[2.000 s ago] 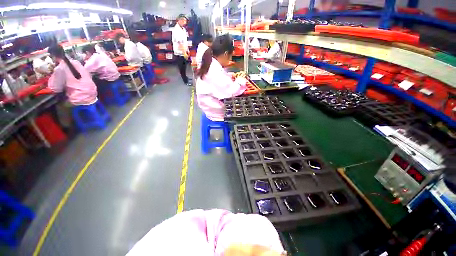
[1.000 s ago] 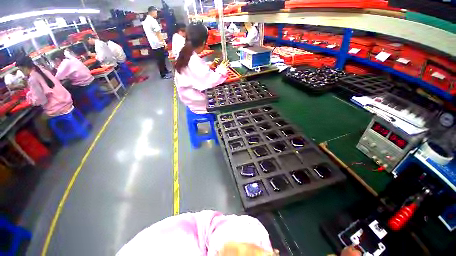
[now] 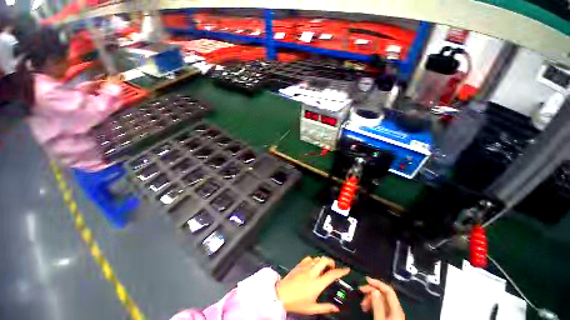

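Observation:
A small black watch unit (image 3: 339, 294) with a green lit spot is between my hands, low in the picture. My left hand (image 3: 307, 286) has its thumb and fingers around the unit's left side. My right hand (image 3: 382, 299) is at its right side, cut off by the lower edge; blur hides whether it touches the unit. Beyond are two clamp fixtures with red ribbed handles, the left handle (image 3: 347, 193) and the right handle (image 3: 478, 246). White-outlined nests, left (image 3: 335, 226) and right (image 3: 417, 270), lie below them.
A foam tray (image 3: 215, 187) of units lies left, another tray (image 3: 153, 122) beyond. A power supply (image 3: 322, 125) and blue box (image 3: 387, 140) stand behind the fixtures. Paper sheets (image 3: 472, 294) with a pen lie right. A person (image 3: 69, 119) sits far left, on a blue stool.
The view has swung right, so the trays moved left and both fixtures show. Both hands now show at the bottom with the lit unit; earlier mainly a pink sleeve showed.

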